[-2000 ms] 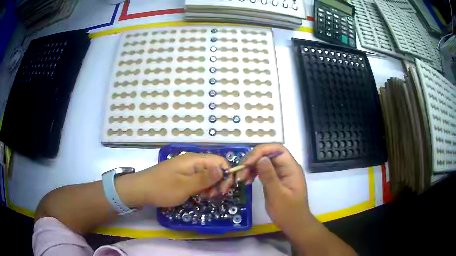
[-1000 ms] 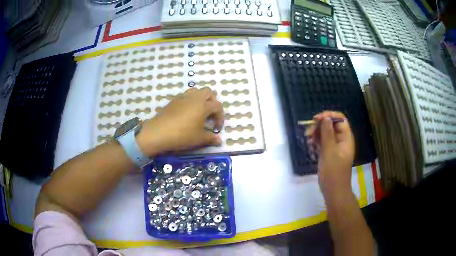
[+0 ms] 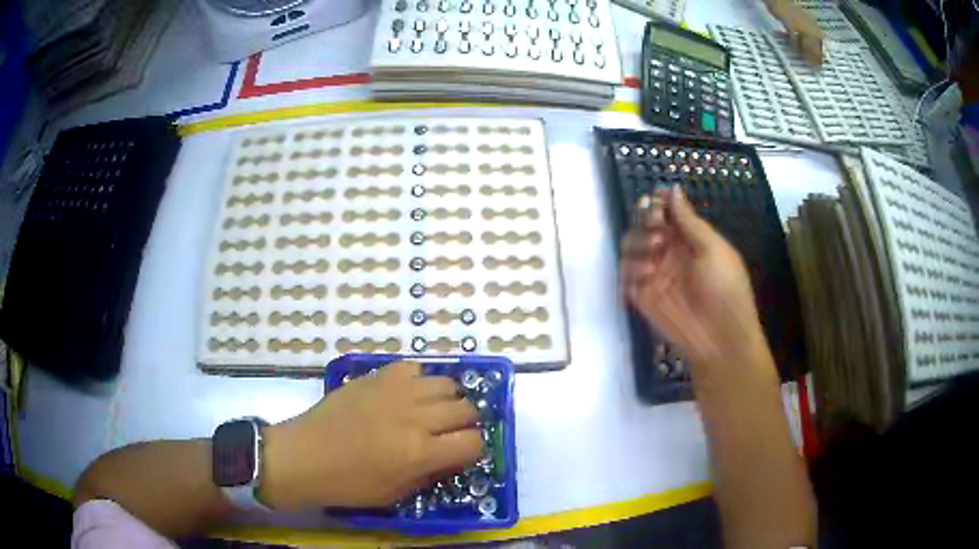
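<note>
My left hand [image 3: 381,434] reaches into the blue parts bin [image 3: 505,440], fingers down among loose silver round parts [image 3: 478,486]; whether it grips one is hidden. My right hand [image 3: 692,279] is raised over the black parts tray [image 3: 778,268], its thumb and fingertips close together and blurred; the thin stick cannot be made out. The white loading board [image 3: 381,252] lies behind the bin with rows of tan dumbbell-shaped cutouts. Dark-rimmed silver rings fill one column of it, with two side by side in each of the two nearest rows.
A second black tray [image 3: 81,236] is at the far left. Stacked filled boards [image 3: 488,80] lie behind, with a calculator [image 3: 687,80] beside them. More stacked boards [image 3: 848,290] stand at the right. A white device [image 3: 279,27] is at the top left. Another person's hand [image 3: 800,32] shows at the top right.
My left hand has moved from the board's near edge back into the bin. My right hand has moved up over the tray, and the stick no longer shows. Another person's hand has appeared.
</note>
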